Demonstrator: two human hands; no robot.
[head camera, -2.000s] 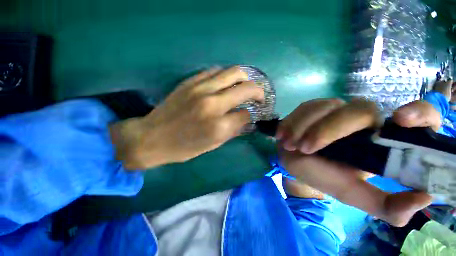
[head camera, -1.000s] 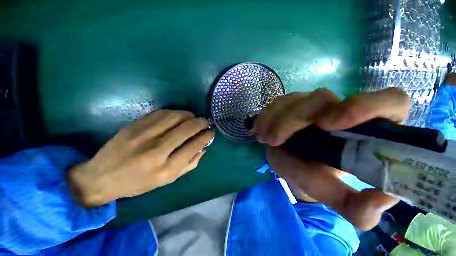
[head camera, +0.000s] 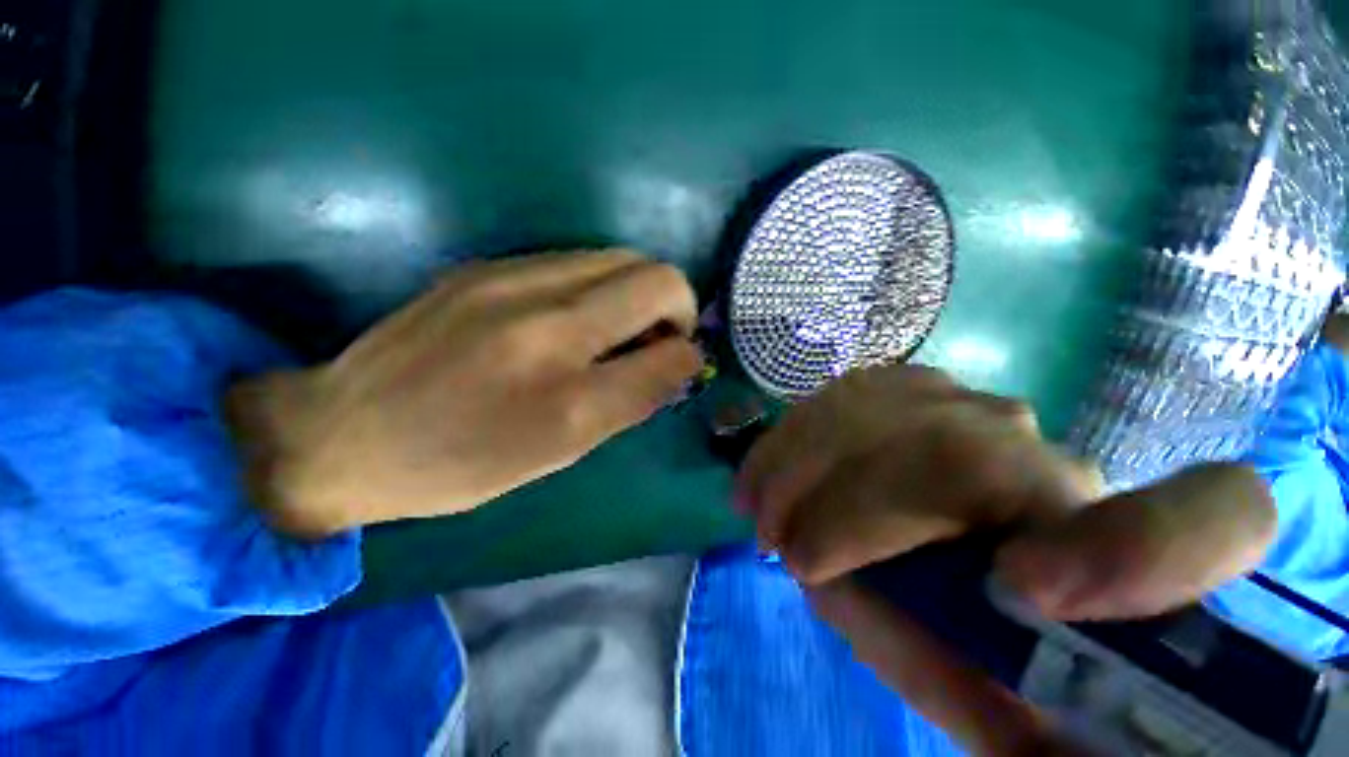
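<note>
The round silver screw plate (head camera: 843, 274) lies on the green mat in front of me, its small holes showing. My left hand (head camera: 481, 385) is left of the plate and pinches a small module (head camera: 701, 382) at its fingertips; only a bit of silver and yellow shows. My right hand (head camera: 947, 496) is below and right of the plate, wrapped around the electric screwdriver (head camera: 1139, 688). Its black nose points left toward the module, with a gap between them. The bit cannot be made out.
Shiny clear blister trays (head camera: 1235, 296) stand at the right on the green mat (head camera: 592, 104). A dark tray (head camera: 45, 133) is at the far left edge, partly cut off. Another person's blue sleeve (head camera: 1302, 459) shows at the right edge.
The plate was partly covered by my left hand, then uncovered; it now appears farther right. The screwdriver nose has left the plate and moved down toward the mat. The module now shows at my left fingertips.
</note>
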